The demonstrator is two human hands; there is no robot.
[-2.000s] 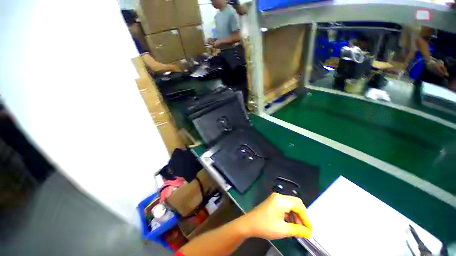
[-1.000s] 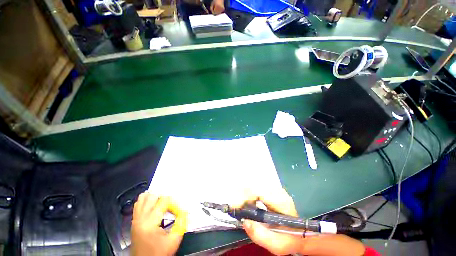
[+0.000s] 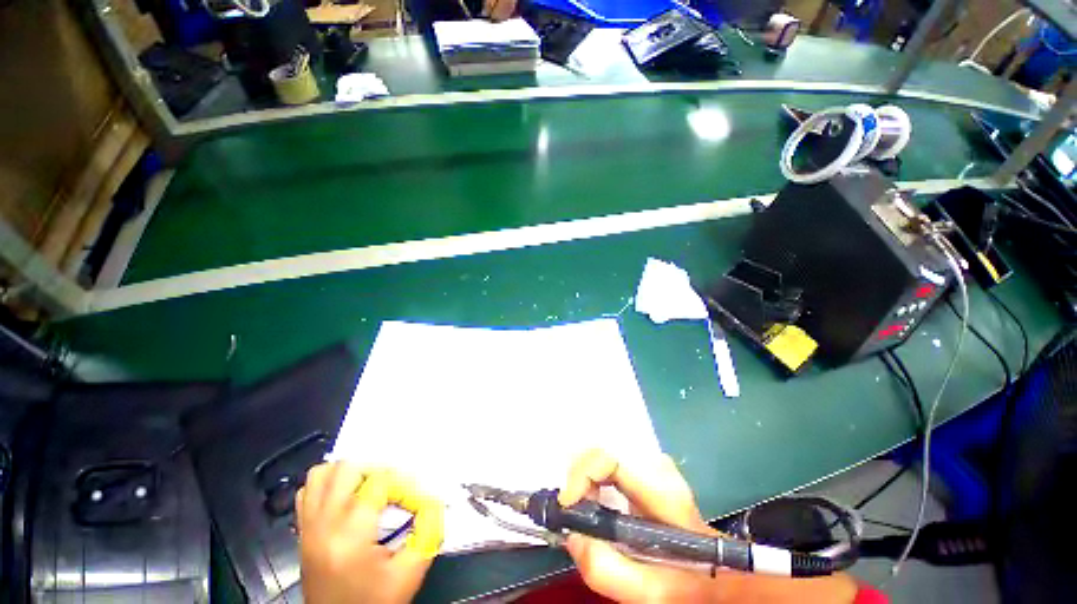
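Observation:
My right hand (image 3: 626, 519) is closed around the black soldering iron (image 3: 661, 537), with its metal tip pointing left over the lower part of the white pad (image 3: 508, 389). A thin dark curved strand lies just under the tip. My left hand (image 3: 366, 531), with yellow finger cots, is at the pad's lower left corner. Its thumb and fingers are pinched around a thin dark piece that looks like a cable; most of it is hidden. Black panel backs (image 3: 116, 490) with oval raised parts lie to the left.
A black soldering station (image 3: 844, 266) with a white-rimmed wire spool (image 3: 827, 144) stands at right. Before it are an iron stand with yellow sponge (image 3: 789, 346), white tissue (image 3: 668, 291) and a white strip (image 3: 723, 358). A pale rail (image 3: 449, 251) crosses behind the pad; a paper stack (image 3: 487, 47) lies beyond.
The view has swung right from the panel pile to the pad and station. My left hand has moved from the panels to the pad. My right hand with the iron has come into view.

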